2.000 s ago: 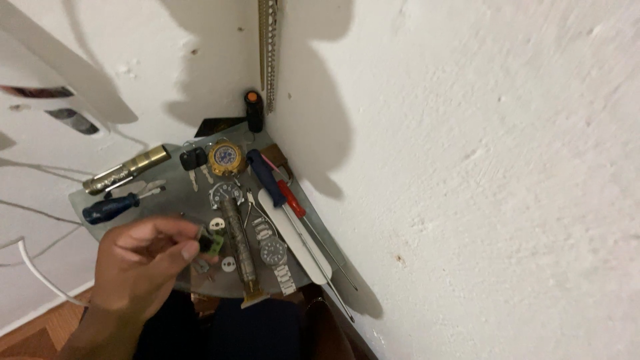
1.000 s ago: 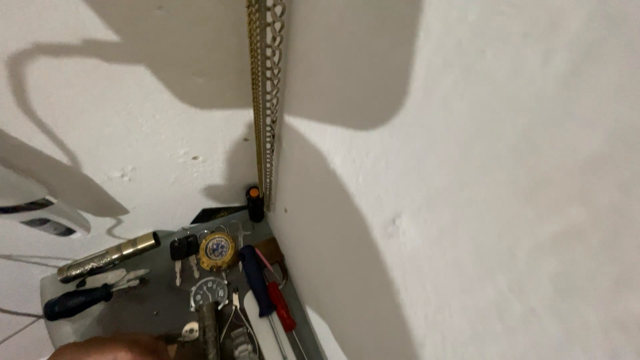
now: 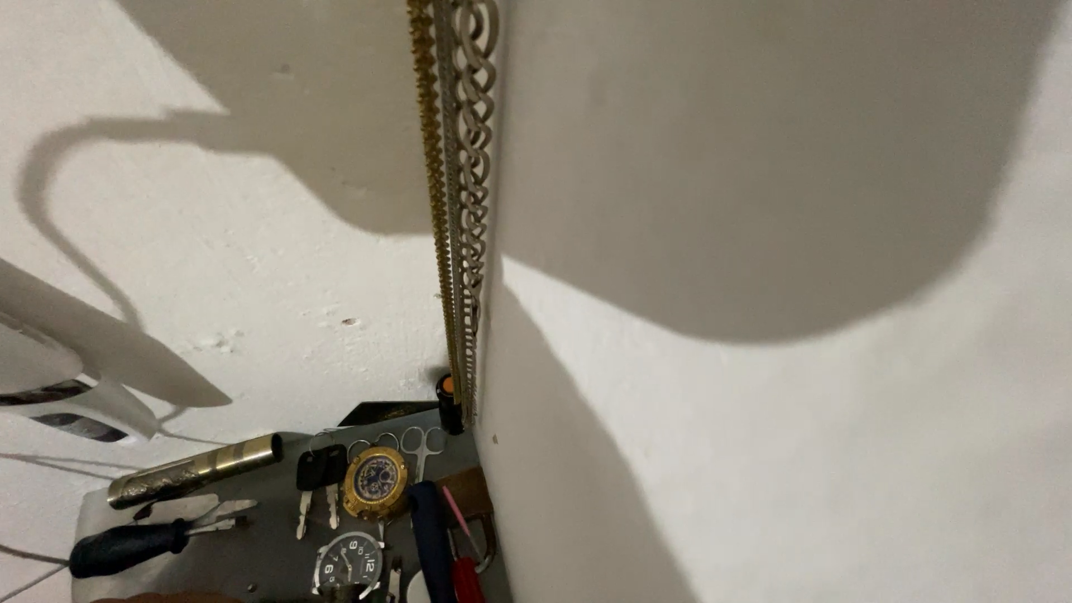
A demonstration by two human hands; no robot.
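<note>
A thin strip of my left hand (image 3: 167, 598) shows at the bottom edge; its fingers and anything in them are hidden. Just above it on the grey shelf (image 3: 276, 511) lies a dark-handled screwdriver (image 3: 130, 548). A brass-coloured patterned cylinder (image 3: 197, 471) rests behind that, beside two black-headed keys (image 3: 321, 469). To their right are a gold-coloured round watch (image 3: 376, 482), small scissors (image 3: 423, 448) and a black-faced watch (image 3: 350, 563). A dark blue handle (image 3: 430, 540) and a red handle (image 3: 466, 579) lie by the right edge. My right hand is out of view.
Gold- and silver-coloured chains (image 3: 474, 167) hang in the corner between two white walls (image 3: 796, 435). A black item with an orange end (image 3: 450, 406) stands beneath them. At the left are a white object with dark glossy parts (image 3: 79, 423) and thin cables (image 3: 63, 461).
The view has swung up toward the chains and walls. My left hand, earlier over the shelf pinching a small green item, now shows only as a strip at the bottom edge.
</note>
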